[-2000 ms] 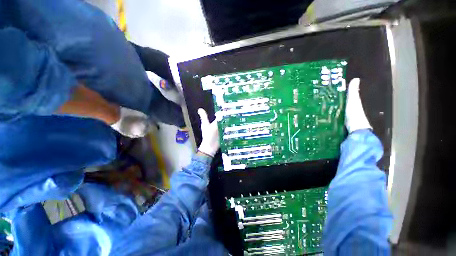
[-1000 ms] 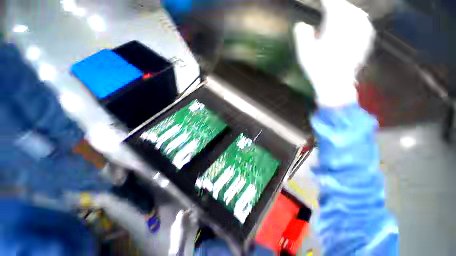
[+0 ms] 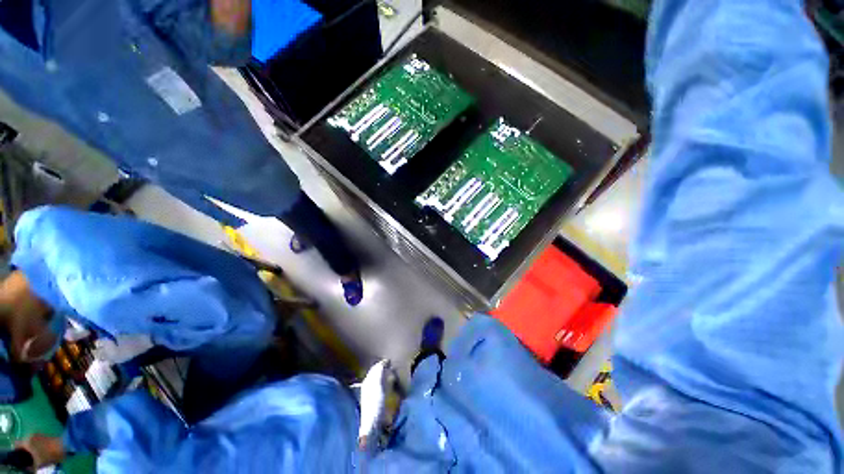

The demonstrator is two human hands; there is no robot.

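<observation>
Two green circuit boards, a left one and a right one, lie side by side, whitish strips upward, on a black surface with a raised metallic rim. Neither hand touches them. My left hand, in a white glove, is low in the middle, below the rimmed surface. It is seen edge-on, beside something greyish, and its fingers are not clear. My right arm, in a blue sleeve, reaches up to the top right edge; the right hand is out of the picture.
A red-lined bin stands on the floor below the rimmed surface. A black bin with a blue item is at the top left. One person in blue stands left; another blue-clad person is at lower left. Yellow tape marks the grey floor.
Both hands have left the upper board. My right hand has moved up out of the picture; my left has dropped low. The view has turned, and both boards now show whole.
</observation>
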